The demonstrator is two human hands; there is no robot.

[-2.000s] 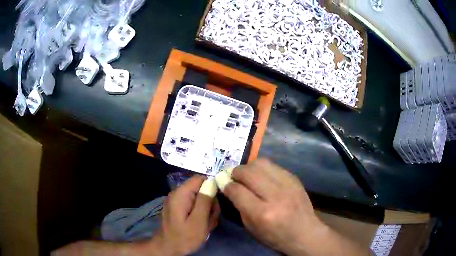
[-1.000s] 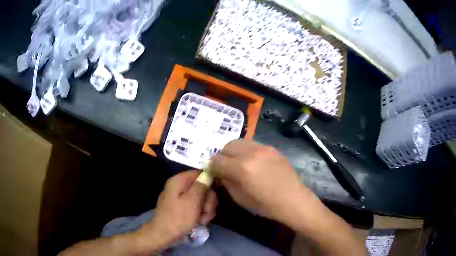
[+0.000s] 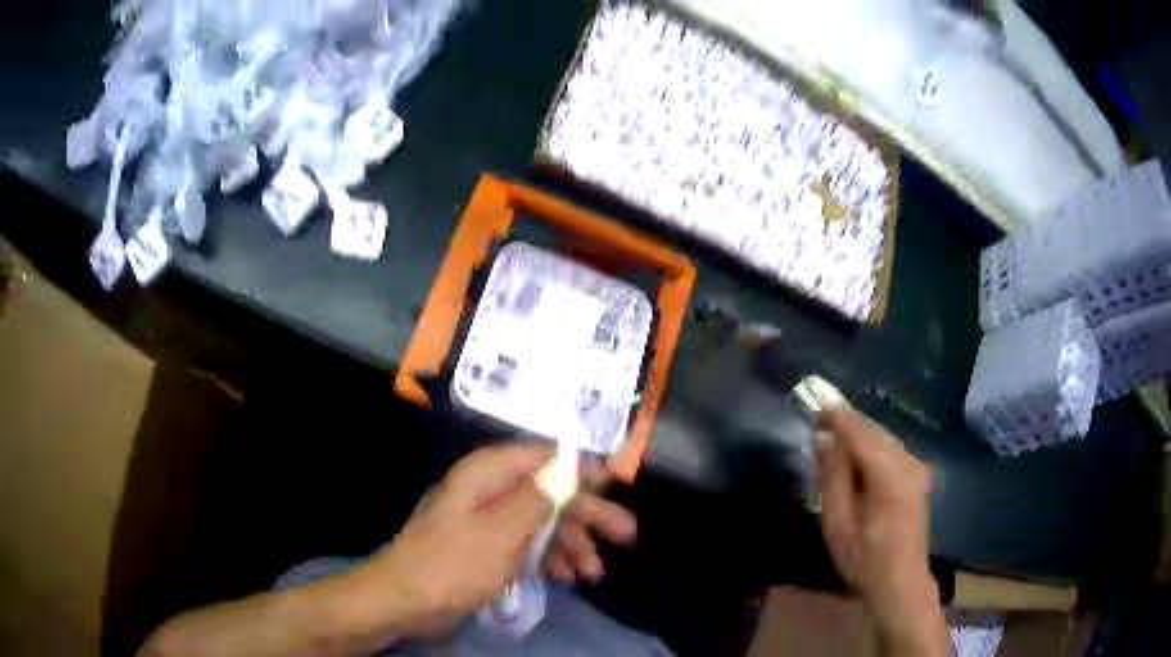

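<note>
The white square housing (image 3: 555,344) sits in the orange fixture (image 3: 581,221), its slotted inside facing up. My left hand (image 3: 494,520) is at the fixture's near edge, pinching a white cord at the housing's near corner. A clear bag with a white end (image 3: 516,606) hangs below this hand. My right hand (image 3: 876,507) is right of the fixture, blurred, its fingers closed around the mallet. The mallet's dark head (image 3: 726,379) is smeared by motion between the fixture and this hand. Its handle is mostly hidden.
Bagged white cords (image 3: 263,96) lie heaped at the upper left. A shallow tray of tiny white clips (image 3: 719,148) is behind the fixture. Stacked white housings (image 3: 1034,379) stand at the right, near a pale board (image 3: 886,64). Brown cartons show at lower left (image 3: 77,449) and lower right.
My right hand has left the housing's near corner, moved right and taken hold of the mallet, which has shifted from its resting place. My left hand stays at the cord, its fingers more spread.
</note>
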